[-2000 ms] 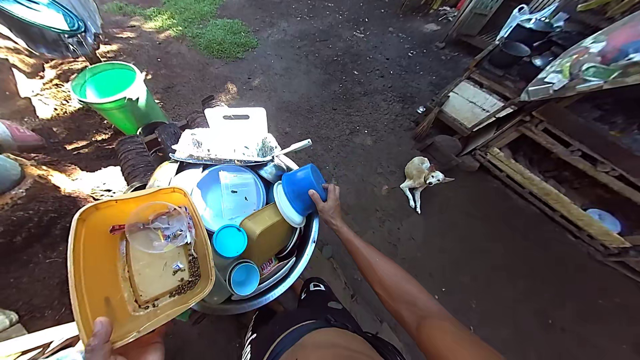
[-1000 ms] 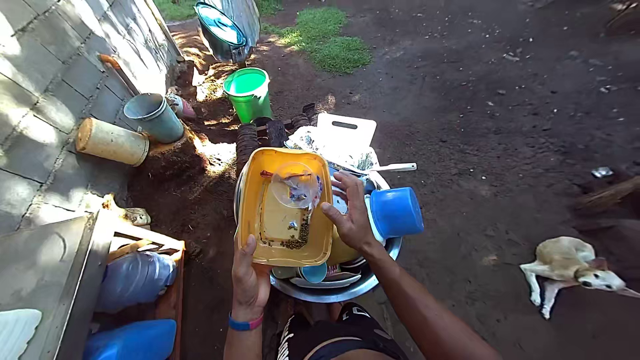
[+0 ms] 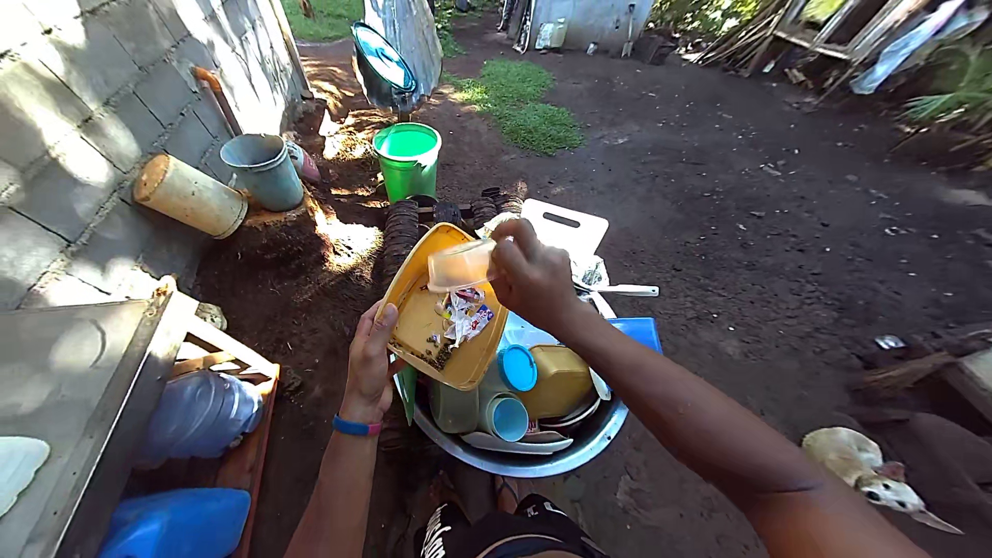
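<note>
My left hand (image 3: 372, 364) grips the left rim of a yellow plastic tub (image 3: 411, 310), which is tilted and holds crumpled wrappers (image 3: 467, 316) and small dark bits. Over the tub, my right hand (image 3: 535, 271) pinches a clear plastic container (image 3: 461, 266) by its edge. Below both hands stands a large metal basin (image 3: 542, 465) filled with dishes: a brown plastic container (image 3: 556, 380), a cup with a light blue inside (image 3: 508, 418), a light blue lid (image 3: 518, 367) and a blue container (image 3: 639, 333). A white cutting board (image 3: 564, 226) leans at the basin's far side.
A green bucket (image 3: 408, 159) stands beyond the basin. By the block wall (image 3: 85, 147) are a grey bucket (image 3: 267, 172) and a tipped, stained pail (image 3: 190, 195). At left, a wooden frame (image 3: 232, 345) holds a large blue plastic bottle (image 3: 201, 415). A dog (image 3: 868, 469) lies at lower right.
My right hand has left the blue container it held two seconds ago and now has the clear container that lay in the tub. The tub has moved over the basin. The view has swung left.
</note>
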